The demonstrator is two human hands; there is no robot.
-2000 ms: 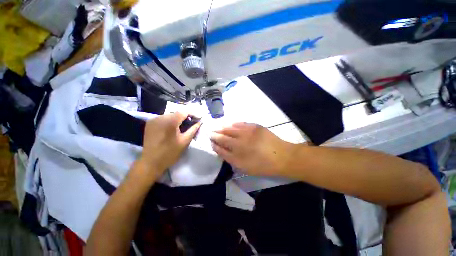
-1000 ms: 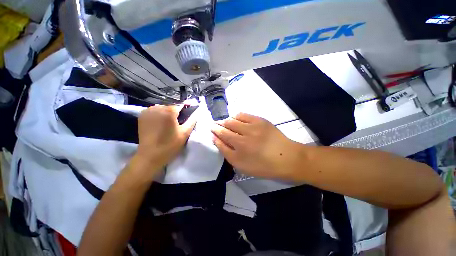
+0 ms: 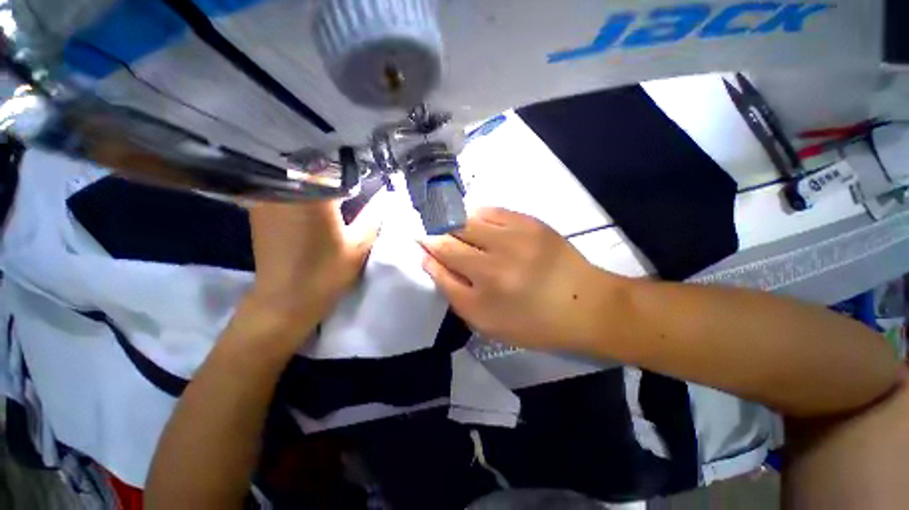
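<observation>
The white garment panel with black parts [image 3: 384,314] lies under the machine head and spreads left and down over the table's front edge. My left hand [image 3: 304,254] is left of the needle, its fingers gripping a small dark piece [image 3: 353,206] against the white cloth. Its upper part is partly hidden by the machine head. My right hand [image 3: 523,274] lies flat on the white cloth just right of the needle area, fingertips pressing it down. The presser foot and needle area [image 3: 384,159] is lit brightly. A grey-blue cylinder [image 3: 437,194] hangs beside it, close to my right fingers.
The sewing machine head [image 3: 518,50] fills the top. A black cut panel [image 3: 638,179] lies right of the needle. Thread snips [image 3: 762,129], a red-handled tool [image 3: 837,133] and a ruler tape [image 3: 787,261] are at the right. Dark cloth [image 3: 578,428] hangs below the table edge.
The view has moved closer to the machine head, so it looks larger. Both hands stay beside the needle on the cloth, with little visible movement.
</observation>
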